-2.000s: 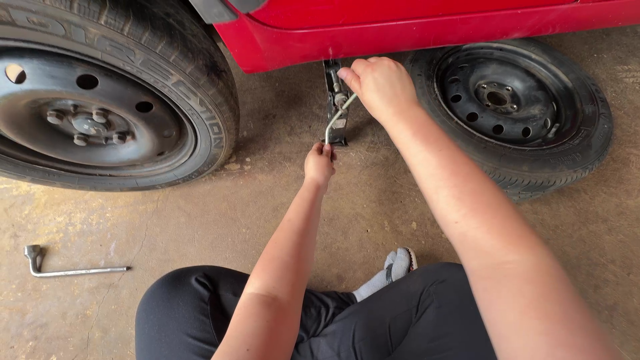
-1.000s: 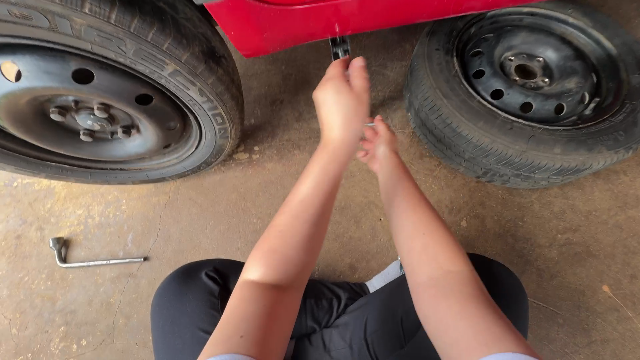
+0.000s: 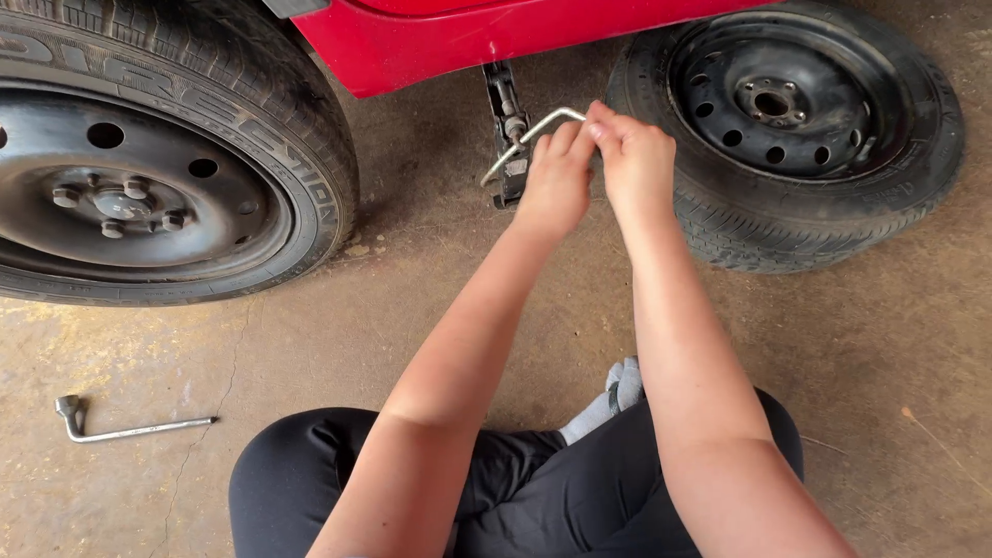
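A dark scissor jack (image 3: 508, 116) stands on the floor under the red car's sill (image 3: 465, 46). A bent metal crank handle (image 3: 535, 133) crosses in front of it, meeting the jack's screw end. My right hand (image 3: 637, 159) grips the handle's far end, fingers and thumb closed together. Just left of it, my left hand (image 3: 556, 182) has its fingers curled at the handle, below the bend; whether they close fully round it is hidden by the back of the hand.
A mounted wheel (image 3: 124, 186) with several bolts fills the upper left. A loose wheel (image 3: 775, 116) lies tilted at the right, partly under the car. An L-shaped lug wrench (image 3: 139, 430) lies on the concrete floor at the lower left. My crossed legs are below my arms.
Both hands have moved with the crank handle, which stands at a different angle than two seconds ago. The left hand was at its lower bend then. The lug wrench has stayed on the floor.
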